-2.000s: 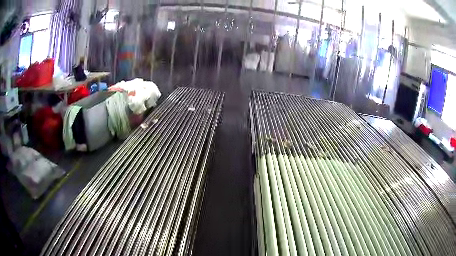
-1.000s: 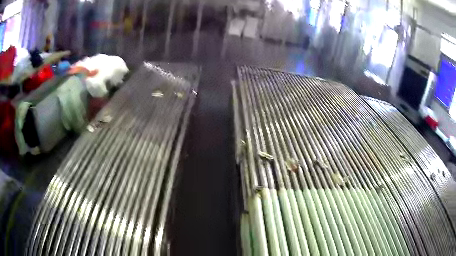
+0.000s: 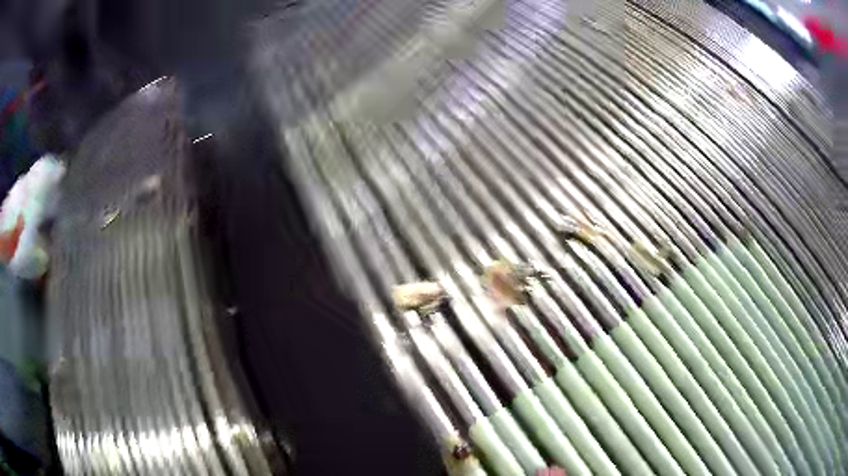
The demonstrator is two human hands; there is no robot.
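Observation:
The pale green curtain point(image 3: 642, 372) lies in long parallel folds over the metal rod rack point(image 3: 521, 177) at the lower right. Its near-left corner reaches the rack's edge beside the dark gap. Clips with tan pads lie on bare rods beyond the curtain's end: one point(image 3: 418, 297) near the left edge, one point(image 3: 505, 282) right of it, and blurred ones farther right. A small clip-like thing point(image 3: 460, 451) is at the curtain's corner. A tiny pinkish patch at the bottom edge may be a fingertip of my right hand point(image 3: 550, 471), cut off. My left hand is not visible.
A second rod rack point(image 3: 130, 325) stands on the left, across a dark floor gap point(image 3: 316, 353). Small blurred pieces lie on its far part. A white bundle point(image 3: 37, 214) with orange shows at the left edge. Another rack section curves away at the far right.
The view has swung down and tilted toward the right rack. The clips and the curtain's end appear closer and slanted. The windows and most of the room have left the view. A pinkish patch appears at the bottom.

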